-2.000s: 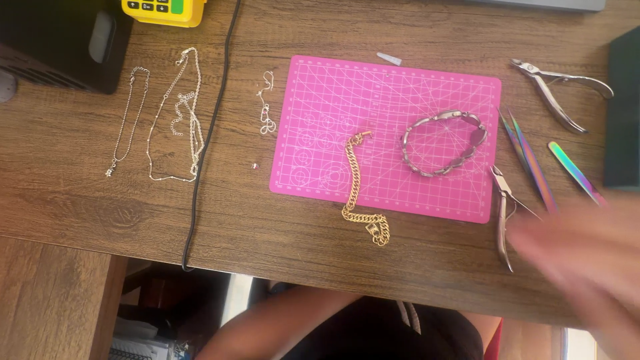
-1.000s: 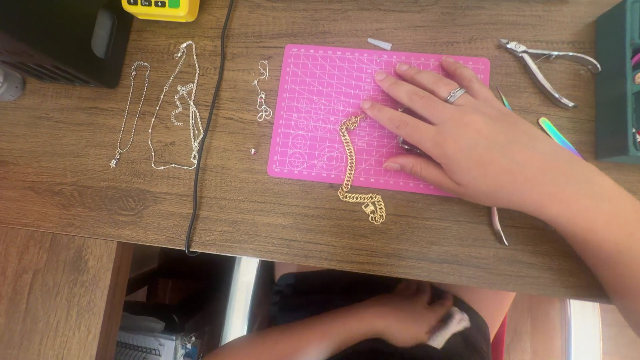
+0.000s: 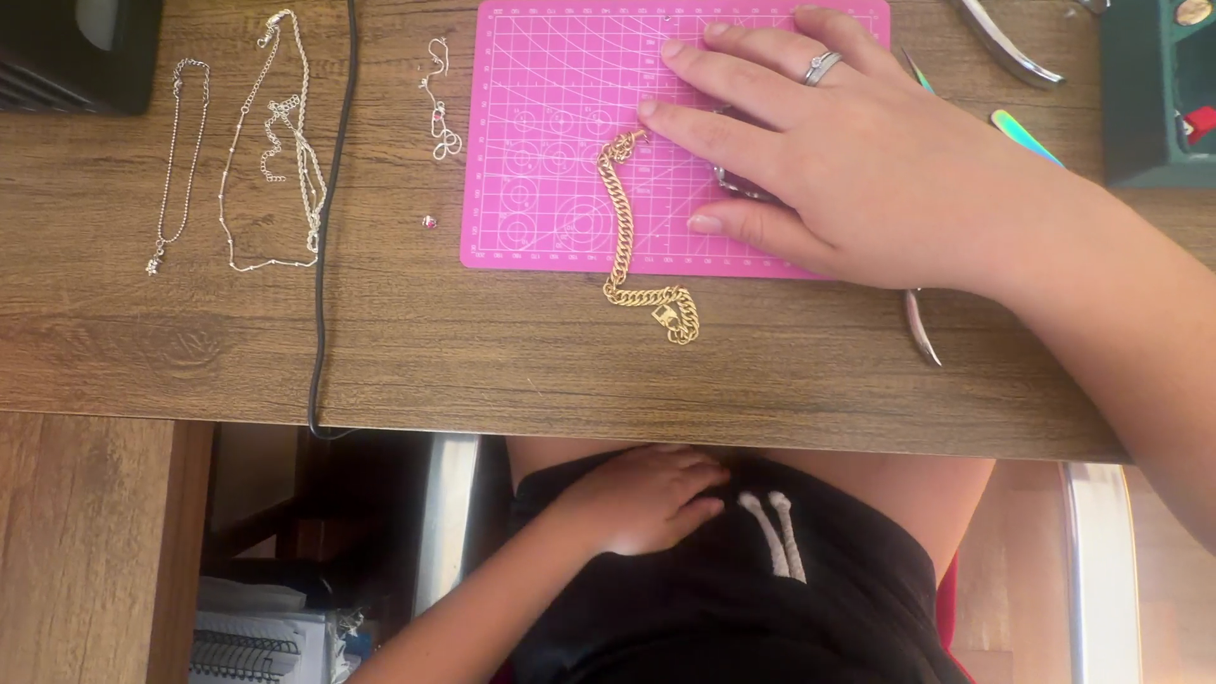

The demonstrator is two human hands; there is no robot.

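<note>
My right hand (image 3: 807,161), with rings on one finger, lies palm down and spread over the pink cutting mat (image 3: 532,252). Beneath its palm a silver-coloured bracelet (image 3: 741,185) shows only in part. Just left of the fingertips, a gold-coloured curb chain (image 3: 622,218) runs down off the mat onto the wood, with a small square charm (image 3: 665,315) near its lower end. My left hand (image 3: 655,499) rests on my lap below the table edge, fingers loosely apart, with nothing visible in it. Silver-coloured necklaces (image 3: 223,190) (image 3: 171,176) and a thin silver-coloured chain (image 3: 437,104) lie left of the mat.
A black cable (image 3: 328,237) crosses the wooden table (image 3: 456,380). Nippers (image 3: 920,328) lie partly under my right wrist, near rainbow-coloured tweezers (image 3: 1026,138). Another plier handle (image 3: 1012,47) is at the upper right, beside a green organizer (image 3: 1149,161). A black box (image 3: 76,57) stands upper left.
My right hand has come from the right edge onto the mat, covering most of the silver-coloured bracelet seen uncovered earlier. My left hand has let go of the white drawstring at my lap.
</note>
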